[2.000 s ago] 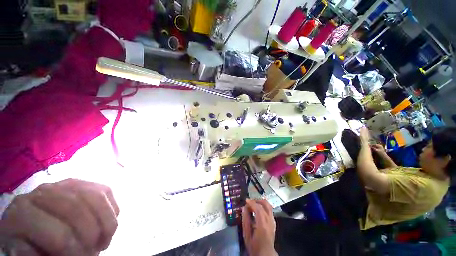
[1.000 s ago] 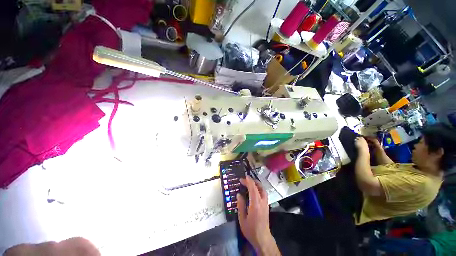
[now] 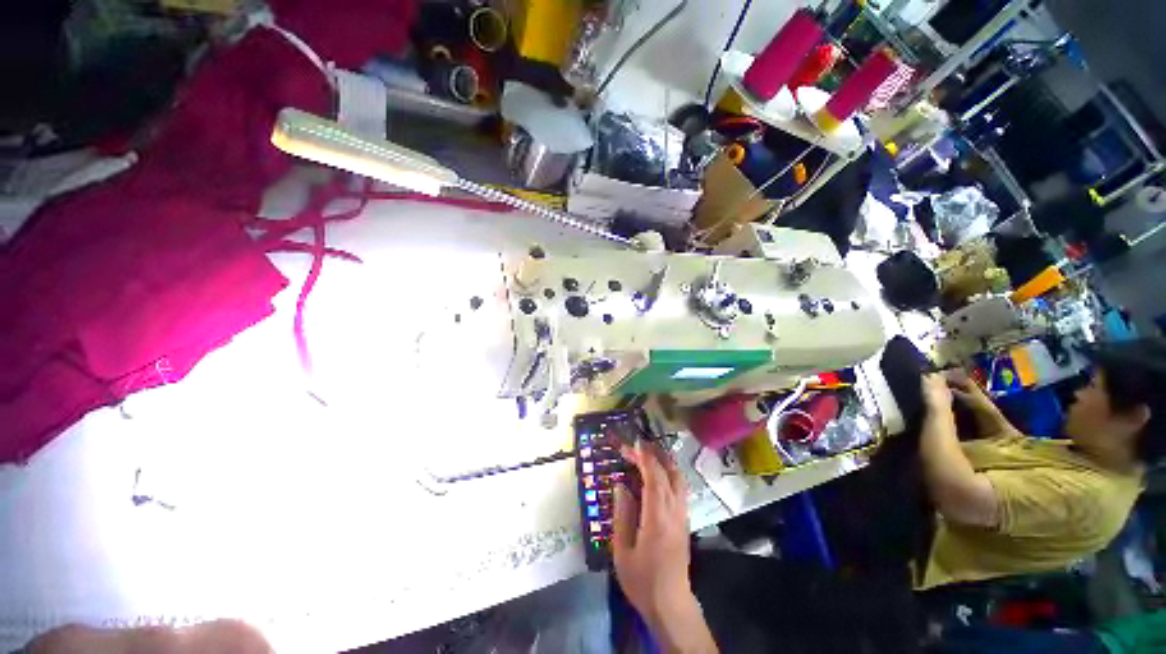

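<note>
A smartphone point(image 3: 596, 505) with a lit screen of small icons lies flat on the white table by the sewing machine. My right hand point(image 3: 652, 530) is over its right side, fingers apart, a fingertip at the upper part of the screen; it grips nothing. My left hand point(image 3: 154, 638) shows only as a blurred strip at the bottom left edge; its fingers are cut off. The cream sewing machine head point(image 3: 691, 307) with its green panel point(image 3: 697, 371) stands beyond the phone.
Dark pink cloth point(image 3: 166, 281) lies at left with a thin strip trailing. A lit lamp point(image 3: 358, 153) reaches over the table. A thin dark rod point(image 3: 505, 469) and small dark snips point(image 3: 147, 493) lie on it. A yellow-rimmed box point(image 3: 818, 428) and a seated person point(image 3: 1036, 479) are at right.
My left hand has dropped from the table's lower left to the bottom edge, uncovering the small dark tool. My right hand has moved up along the phone, its fingers now spread.
</note>
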